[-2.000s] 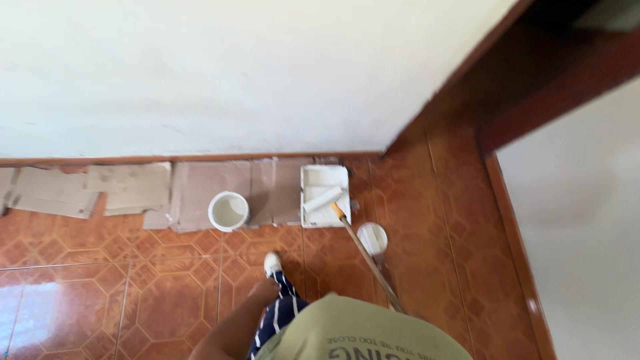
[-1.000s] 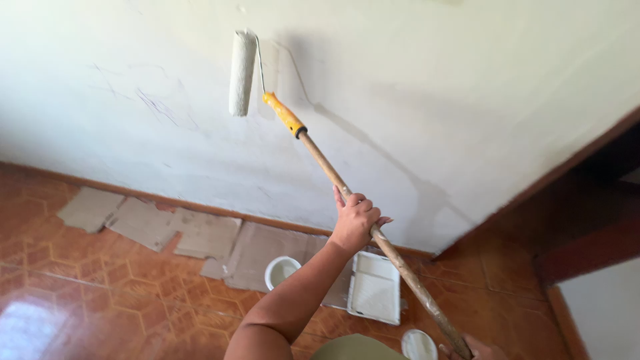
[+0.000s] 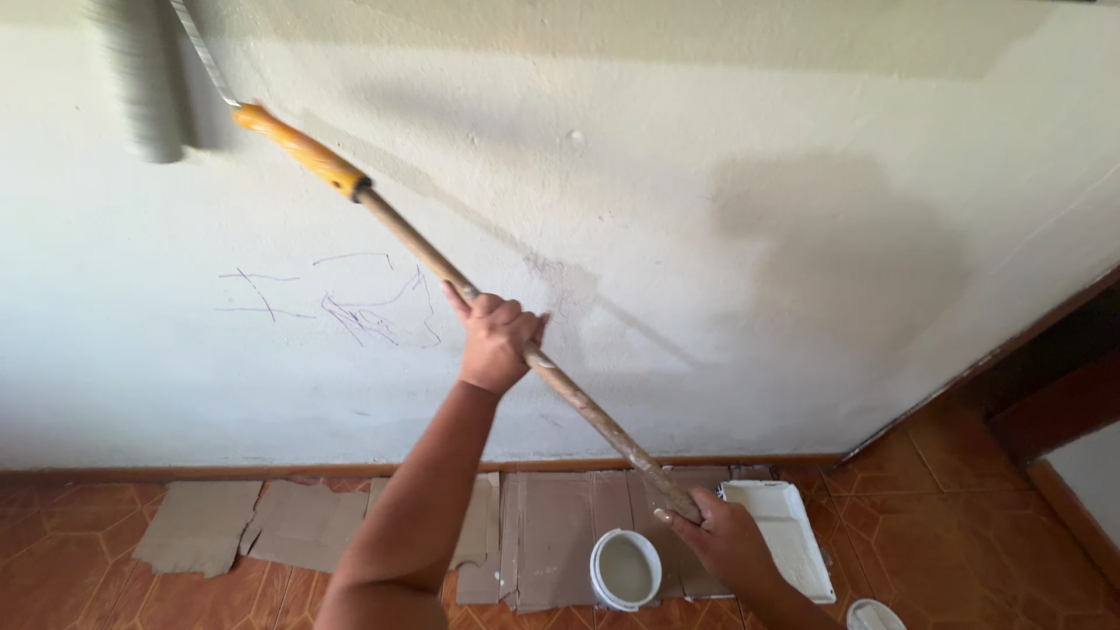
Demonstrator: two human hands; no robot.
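Note:
My left hand [image 3: 499, 343] grips the middle of a wooden pole [image 3: 586, 407], while my right hand [image 3: 722, 535] is closed around its lower end. The pole runs up to the left into the yellow handle of a paint roller [image 3: 302, 150]. At the upper left, the roller's sleeve [image 3: 144, 87] is blurred and lies against or very near the white wall [image 3: 630, 201]; contact cannot be told. Below my hands, a white bucket [image 3: 626, 570] of pale paint stands on cardboard. A white paint tray [image 3: 783, 534] lies partly behind my right hand.
Flattened cardboard sheets [image 3: 206, 525] line the tiled floor [image 3: 954, 560] along the wooden baseboard [image 3: 262, 472]. A white lid or small container [image 3: 873, 615] sits at the bottom right edge. Purple scribbles mark the wall left of my left hand. A dark doorway [image 3: 1059, 367] opens at the right.
The roller, lying in the tray two seconds ago, was raised at the wall one second ago. It now appears farther up and left in view, with both hands on the pole. The view has shifted.

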